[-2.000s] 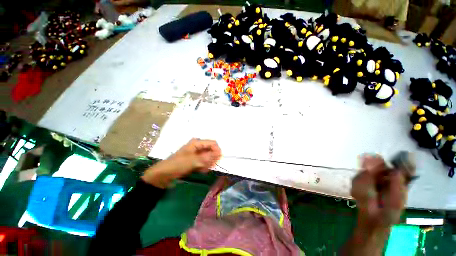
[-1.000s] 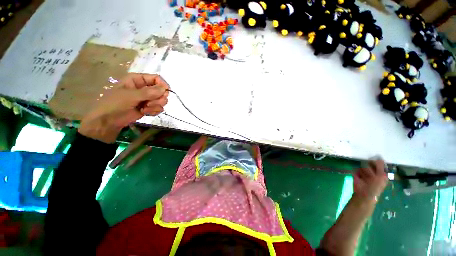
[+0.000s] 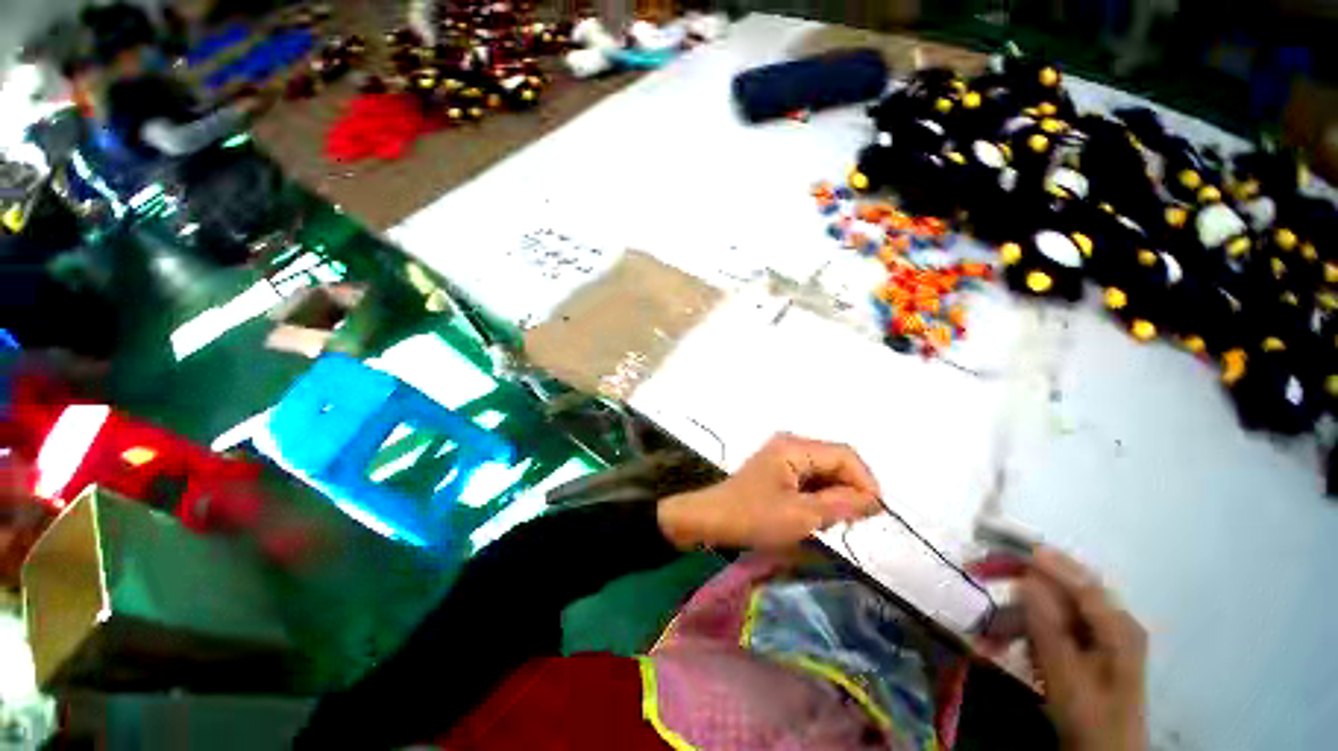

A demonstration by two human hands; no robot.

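My left hand (image 3: 778,492) is over the table's near edge, with its fingertips pinched on a thin dark thread (image 3: 927,552). The thread hangs in a loose loop between my hands. My right hand (image 3: 1079,631) is to the right and blurred, its fingers curled at the thread's other end. A greyish and a reddish blur show at its fingertips; I cannot tell what they are. No needle is visible. A pink apron (image 3: 719,697) with yellow binding and a grey-blue patch (image 3: 836,638) lies below my hands. No penguin is in my hands.
The white table (image 3: 792,367) bears a brown patch (image 3: 624,330), a heap of small orange and blue hats (image 3: 925,294), a large pile of black penguins (image 3: 1115,220) and a dark roll (image 3: 810,84). A blue stool (image 3: 345,440) and an open box (image 3: 140,587) stand left.
The view has swung left and up, showing more floor. My right hand has come up from beside the table's edge and closer to my left hand. The thread between them now hangs in a shorter loop.
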